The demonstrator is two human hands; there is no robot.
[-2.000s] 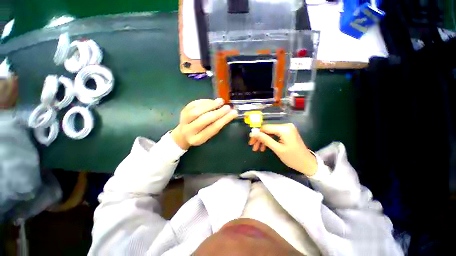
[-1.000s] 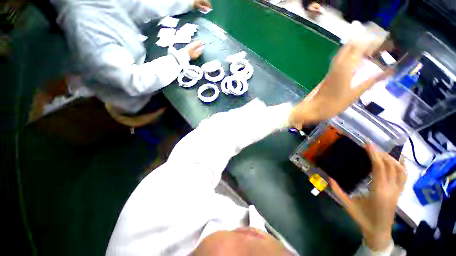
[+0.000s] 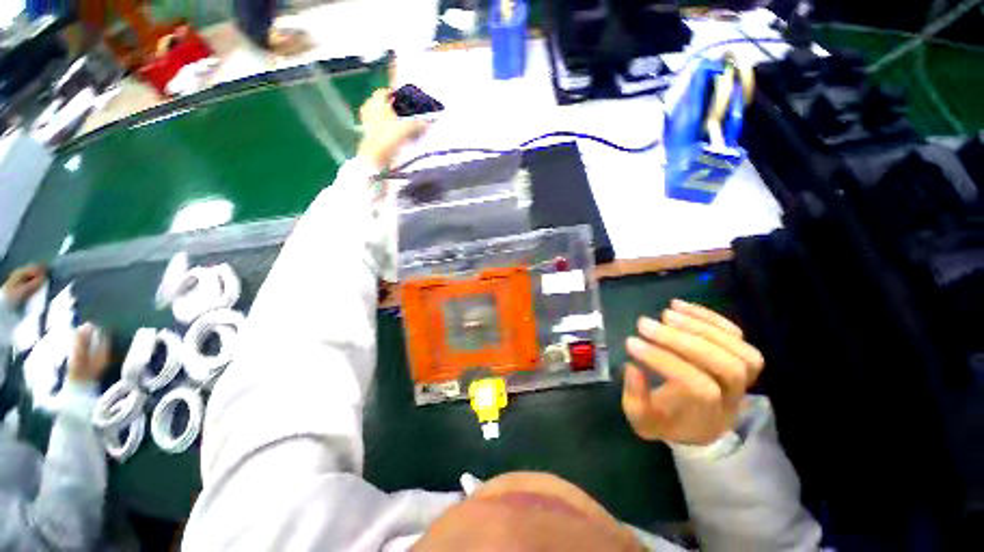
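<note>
The clear test fixture (image 3: 572, 313) lies on the green bench mat. Its orange locating frame (image 3: 522, 313) is empty, with a grey centre. The clear hinged cover (image 3: 459, 221) is tilted back at the far side. The yellow fitting (image 3: 488, 399) sits at the near edge, white tip towards me. The red switch (image 3: 582, 356) is at the lower right corner. My left hand (image 3: 385, 129) is stretched to the far side, at a small dark display module (image 3: 414, 101); its fingertips touch or hold the module's left edge. My right hand (image 3: 691, 372) is half open and empty, right of the fixture.
A blue tape dispenser (image 3: 699, 135) stands at the far right on white paper. A black cable (image 3: 550, 138) runs behind the fixture. Coiled white cables (image 3: 210, 340) lie at left, by a neighbour's hand (image 3: 89, 354). Dark stacked items (image 3: 842, 323) are at right.
The dark screen has left the orange frame. My left hand is now at the far side by a dark module. My right hand has come off the fixture. The view has turned.
</note>
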